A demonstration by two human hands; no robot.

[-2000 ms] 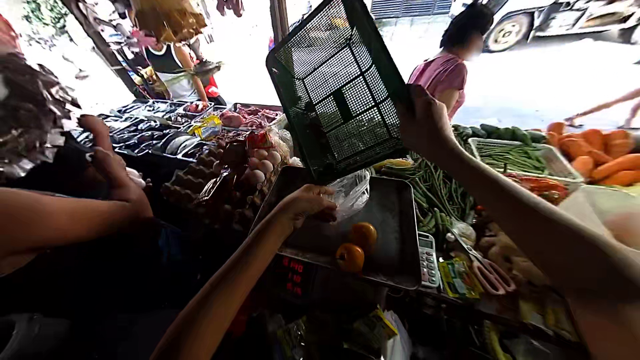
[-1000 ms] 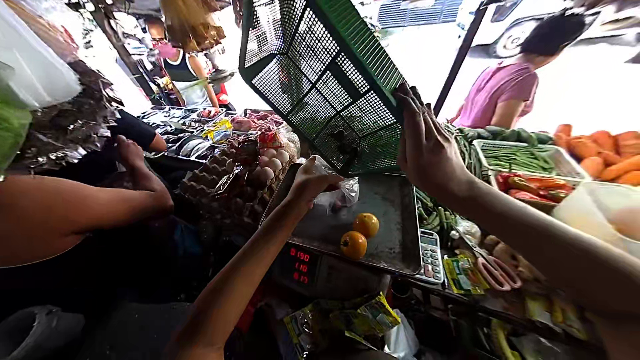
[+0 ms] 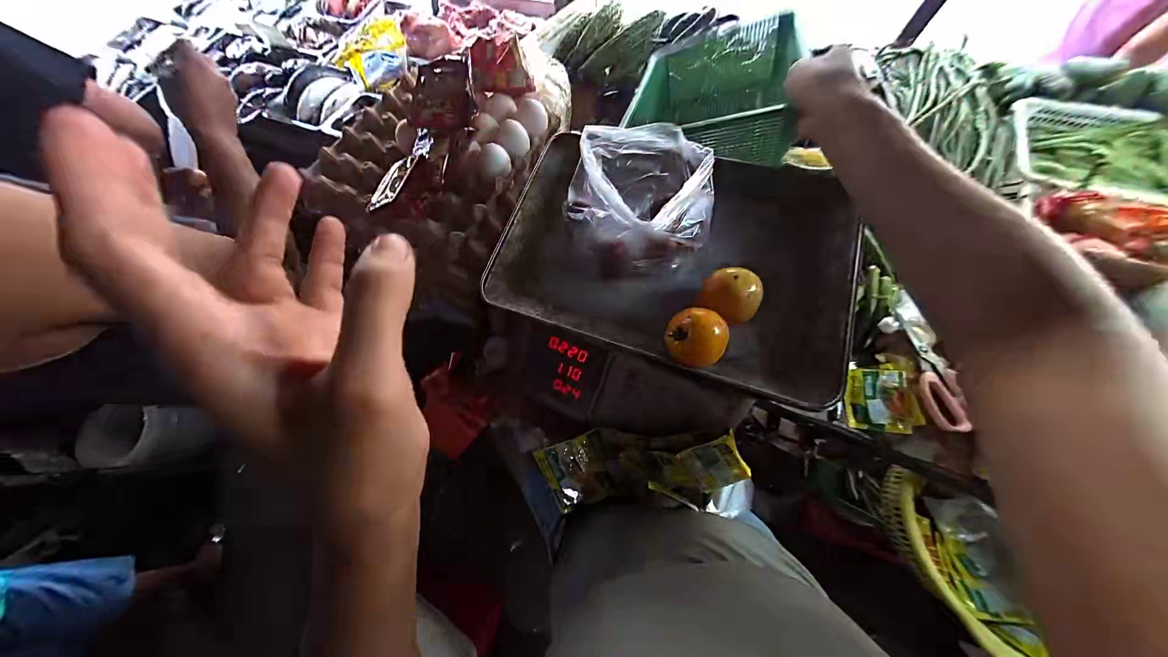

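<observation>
My left hand (image 3: 274, 319) is raised at the left, palm up, its fingers spread with nothing in them. At the upper right, my right hand (image 3: 826, 87) is closed on the rim of a green plastic basket (image 3: 721, 87), which stands behind the metal tray (image 3: 794, 246) of a digital scale. A clear plastic bag (image 3: 643, 196) with dark reddish contents, hard to make out, rests on the tray. Two orange-yellow round fruits, perhaps tomatoes, lie in front of it: one nearer (image 3: 696, 337), one just behind (image 3: 733, 294). The scale's red display (image 3: 568, 368) is lit.
Egg trays (image 3: 365, 155) with eggs (image 3: 511, 137) adjoin the scale's left side; fish (image 3: 265, 73) lie behind. Another person's hand (image 3: 196, 91) is at the upper left. Scissors (image 3: 944, 397), a seasoning packet (image 3: 881, 399) and a white vegetable basket (image 3: 1086, 146) are at the right.
My left hand has let go of the plastic bag, which now sits on the tray, and has moved left. The green basket, earlier tilted up over the tray, is now lower behind it. The view has tipped down.
</observation>
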